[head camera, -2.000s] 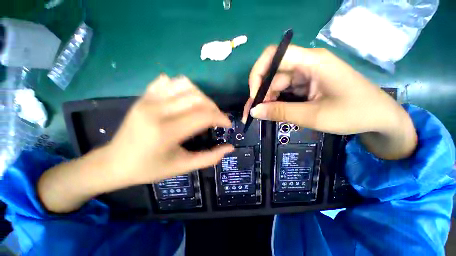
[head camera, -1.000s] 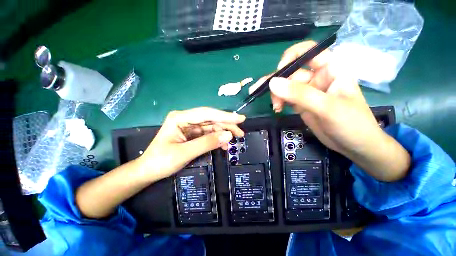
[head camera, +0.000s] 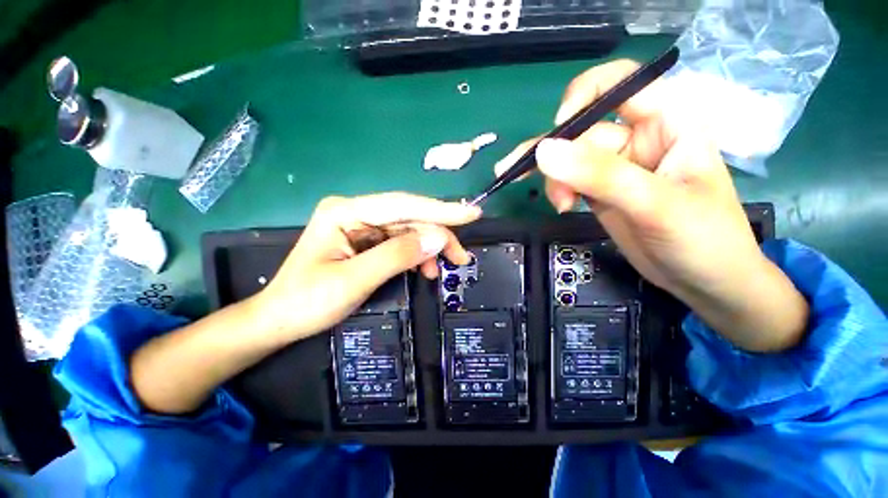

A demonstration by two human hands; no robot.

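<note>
My right hand (head camera: 647,180) holds dark tweezers (head camera: 584,119), slanting down to the left. Their thin tip touches or nearly touches the index fingertip of my left hand (head camera: 360,253); any tiny part there is too small to tell. My left index finger is stretched out, with the thumb below it and no object visible in the hand. It hovers over the top of the middle phone (head camera: 484,365), partly covering its lens cluster. Phones also lie to its left (head camera: 375,370) and right (head camera: 594,365), in the black tray (head camera: 487,434). The right one shows ringed lenses.
A white bottle (head camera: 146,134), a clear ridged strip (head camera: 222,160) and clear sheets (head camera: 83,253) with a white lump (head camera: 136,238) lie left. Beyond the tray are a white scrap (head camera: 450,156), a small ring (head camera: 463,88) and a dotted sheet (head camera: 469,14). A plastic bag (head camera: 755,88) lies right.
The tweezers' tip has moved from the middle phone's lens area to my left index fingertip, where it has stayed since the last earlier frame. The head view has shifted.
</note>
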